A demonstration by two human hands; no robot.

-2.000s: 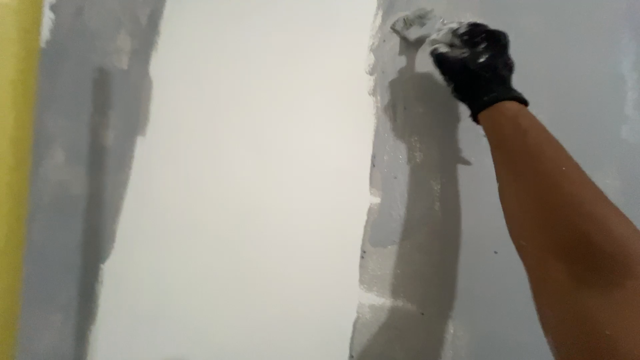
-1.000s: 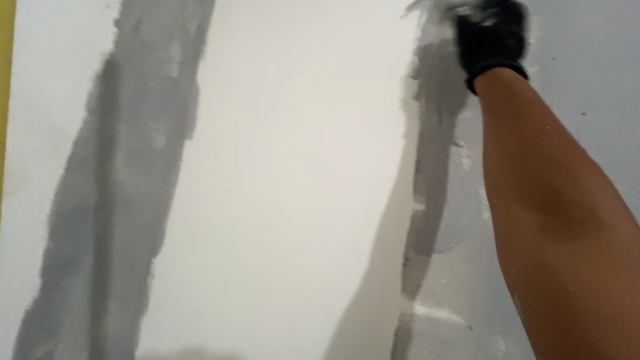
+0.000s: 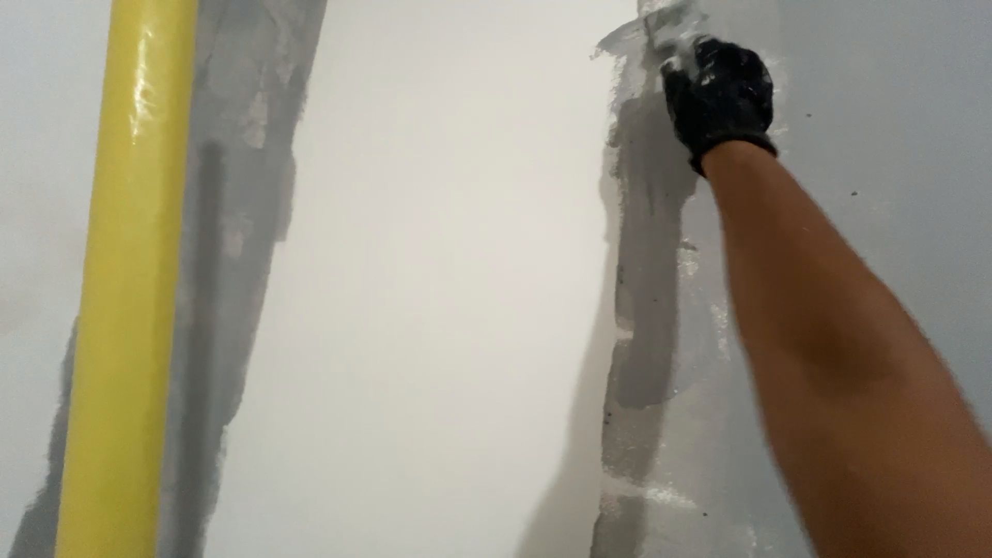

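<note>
My right hand (image 3: 725,97), in a black work glove smeared with pale compound, is raised at the upper right against the wall. It grips a blurred, compound-covered tool, apparently a putty knife (image 3: 673,27), whose blade lies on the wall at the top of a grey band. Wet-looking grey joint compound (image 3: 620,40) spreads around the blade, with a curved streak reaching left onto the white wall panel (image 3: 442,256). Below the hand, the grey band (image 3: 647,310) runs down with ragged edges and a few pale patches. My left hand is out of view.
A glossy yellow pole or pipe (image 3: 128,294) stands upright in front of the wall at the left. Behind it runs another wide grey compound band (image 3: 252,186). The shadow of my arm falls on the wall below the hand.
A curved streak of grey compound now shows left of the blade, over the white panel's edge. The view has shifted, bringing the yellow pole more fully into sight.
</note>
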